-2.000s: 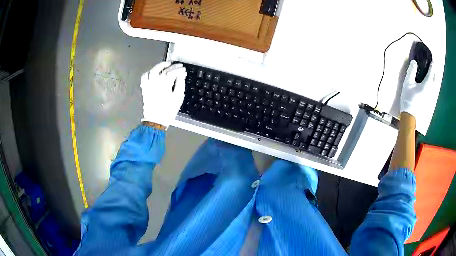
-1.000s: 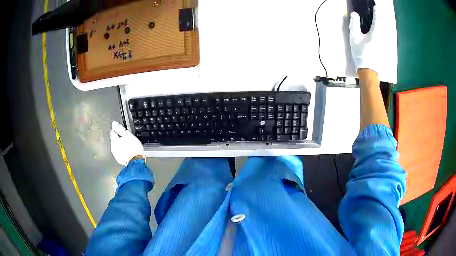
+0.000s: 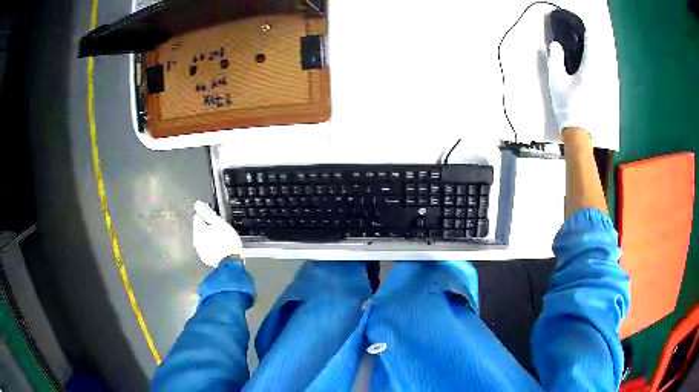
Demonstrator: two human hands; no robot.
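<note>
The black computer mouse (image 3: 568, 37) lies on the white tabletop at the upper right. My right hand (image 3: 566, 92), in a white glove, is on it, fingers over its left side and lower part. A thin black cord loops left from the mouse. The long black keyboard (image 3: 356, 202) lies on the white keyboard tray (image 3: 322, 251) in front of me. My left hand (image 3: 215, 236), gloved white, is at the tray's left front corner, off the keys. Its fingers point up and left, slightly apart, with nothing seen in them; whether it touches the tray edge is unclear.
The brown fixture board (image 3: 253, 84) sits in a white-edged tray at upper left, with its black panel (image 3: 180, 27) behind. An orange mat (image 3: 656, 237) lies on the green surface at right. A yellow line (image 3: 107, 207) marks the grey floor at left.
My left hand has moved off the keyboard's left end to the tray's left front corner. My right hand has stayed on the mouse. The view has shifted, and the black panel now shows.
</note>
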